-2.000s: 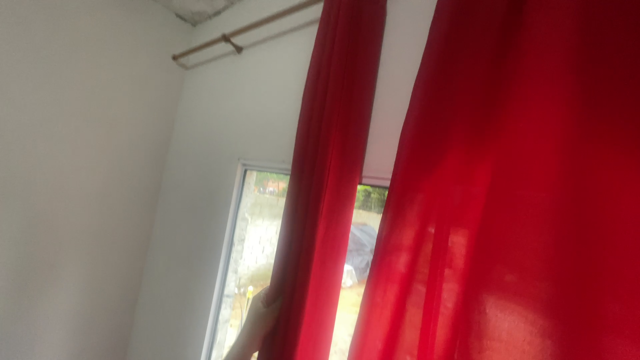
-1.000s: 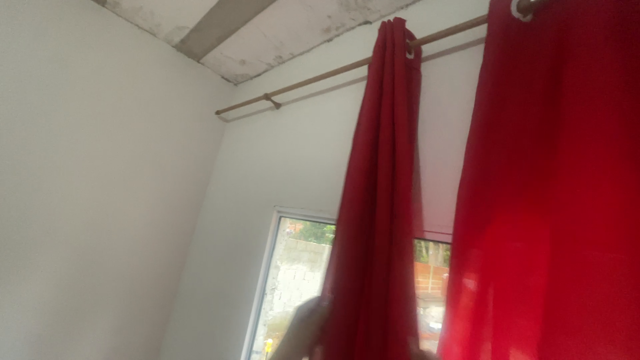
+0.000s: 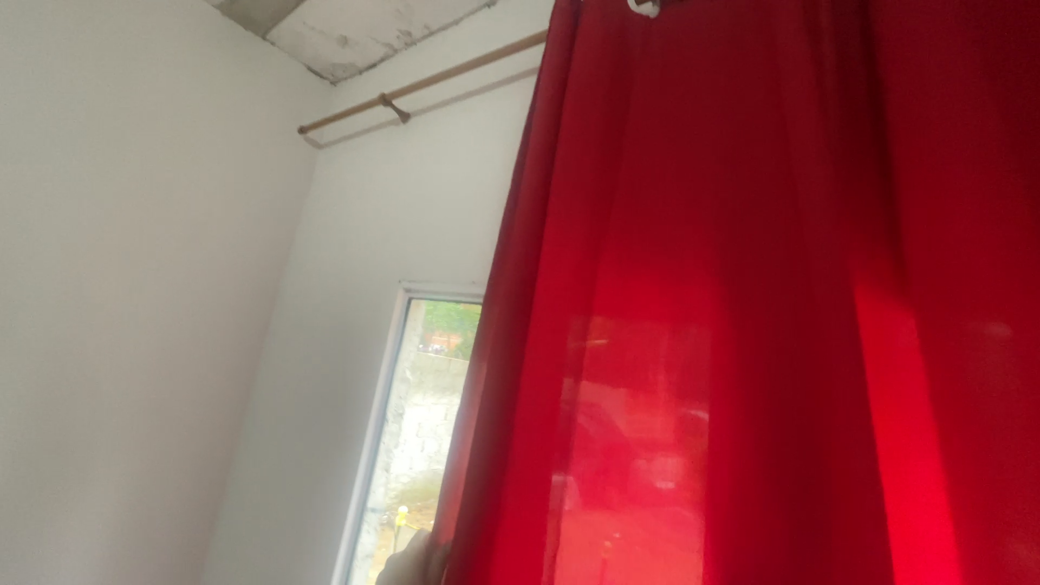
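Note:
A red curtain hangs in folds over the right half of the view, with daylight glowing through it. Its top is on a thin brown curtain rod, where a white ring shows. My left hand is at the bottom, its fingers around the left edge of the curtain; only part of it shows. My right hand is out of sight.
Left of the curtain, a strip of white-framed window looks onto an outdoor block wall. A bracket holds the rod near the corner. Pale walls meet there under a rough concrete ceiling.
The narrow bunched curtain panel, apart from the wider one a second ago, is now spread and meets it. The gap between them has closed, and less of the window shows.

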